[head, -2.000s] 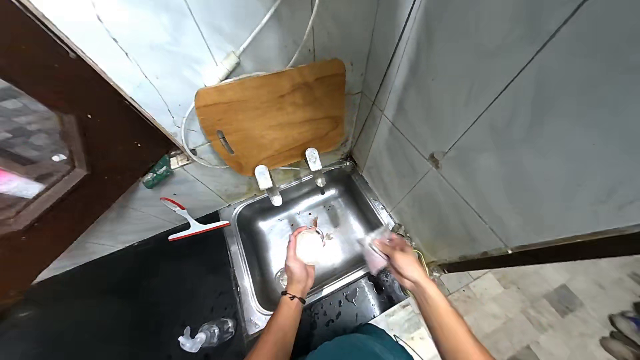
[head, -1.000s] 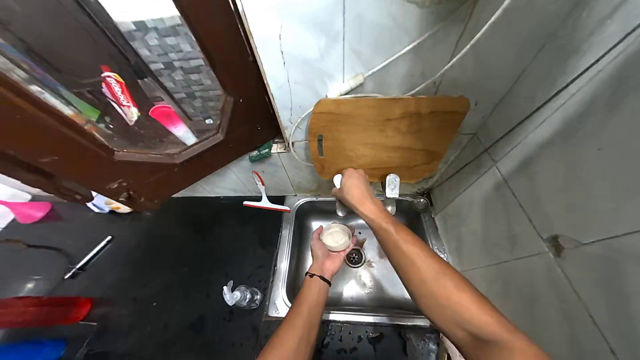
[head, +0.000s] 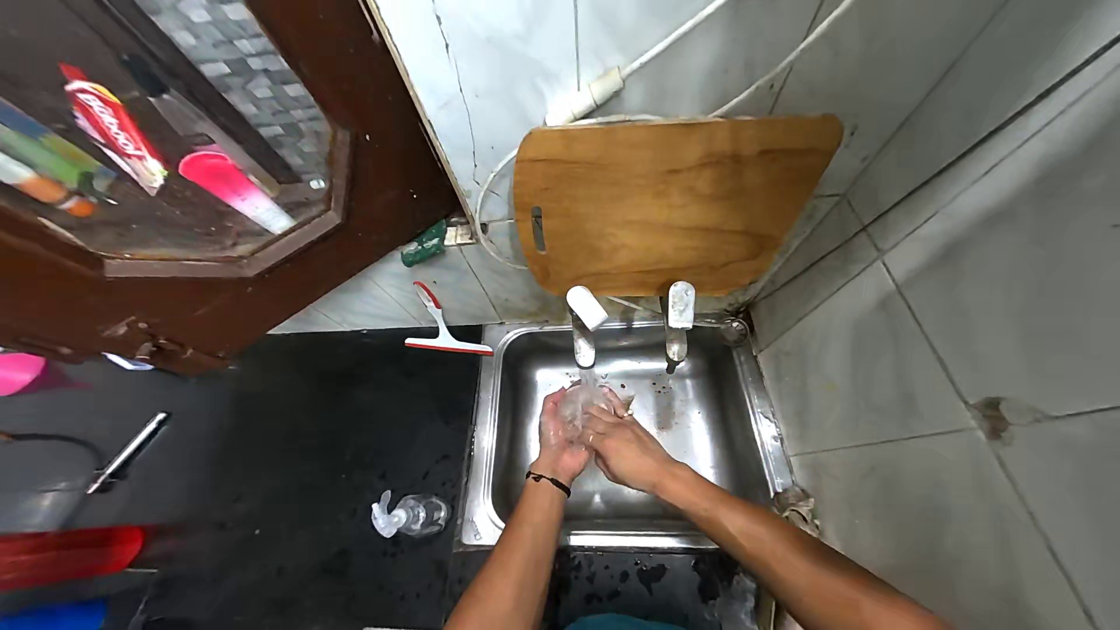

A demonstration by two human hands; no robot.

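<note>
Water runs from the left tap (head: 584, 337) over both my hands in the stainless steel sink (head: 735, 437). My left hand (head: 557, 437) is cupped under a small pale round bowl (head: 579, 404), partly hidden by the stream and my fingers. Over its right side lies my right hand (head: 623, 446), fingers against the bowl; whether it grips anything is hard to tell. The right tap (head: 677, 328) shows no flow.
A wooden chopping board (head: 665, 206) leans on the tiles behind the taps. Left of the sink are a squeegee (head: 444, 335) and a clear spray bottle (head: 411, 515). A brown-framed cabinet (head: 376, 175) stands at upper left; tiled wall rises at right.
My right hand has moved from the left tap down to the bowl in my left hand. Water now flows from that tap. Two seconds ago my right hand held a pale packet-like thing at the sink's right.
</note>
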